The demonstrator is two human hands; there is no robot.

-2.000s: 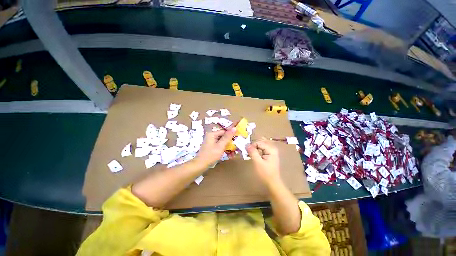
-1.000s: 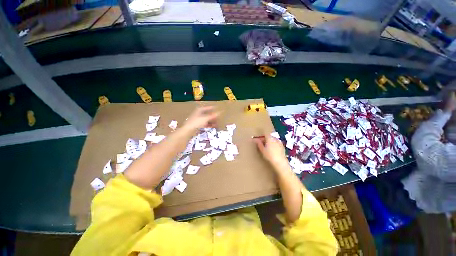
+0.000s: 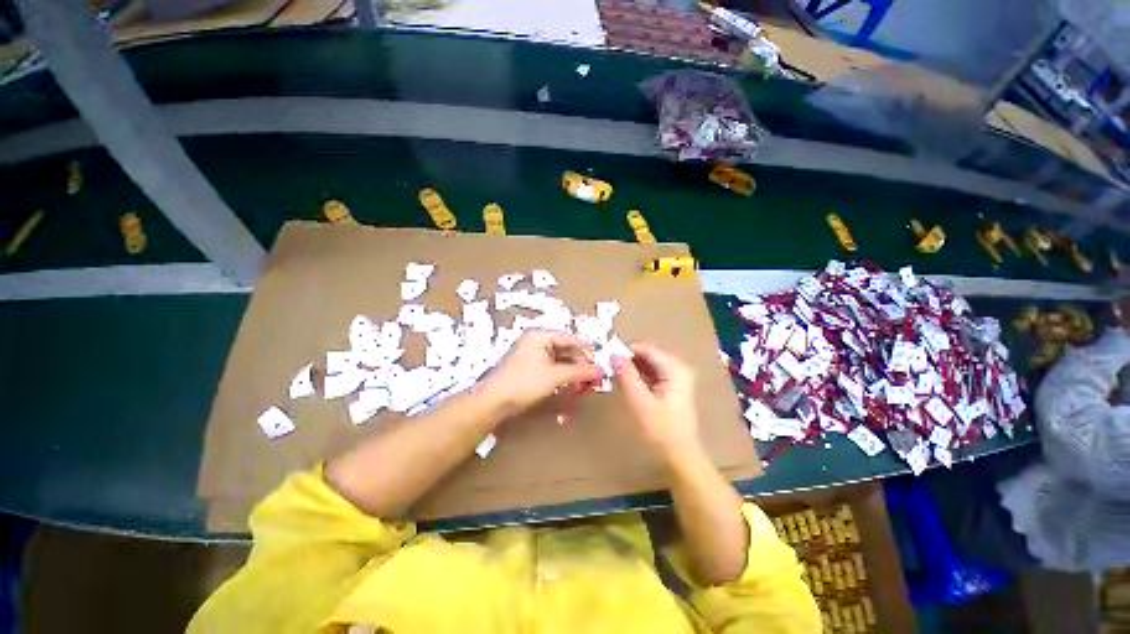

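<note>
My left hand (image 3: 540, 372) and my right hand (image 3: 657, 391) meet over the right part of the cardboard sheet (image 3: 620, 461). Their fingertips pinch a small white-faced part with red leads (image 3: 605, 362) between them; the fingers partly hide it. Many white paper scraps (image 3: 428, 378) lie scattered on the sheet, mostly left of and under my hands. One yellow shell (image 3: 670, 266) lies on the sheet's far right corner.
A heap of red-white parts (image 3: 874, 359) lies right of the sheet. Yellow shells (image 3: 586, 187) stand along the green conveyor (image 3: 335, 161). A plastic bag (image 3: 704, 118) lies beyond. A carton of shells (image 3: 833, 557) is below right. A person's sleeve (image 3: 1078, 409) shows at right.
The yellow shell in my left hand two seconds ago is gone from it. My left hand reached toward the conveyor, then came back to my right hand, which brought a red-leaded part inward.
</note>
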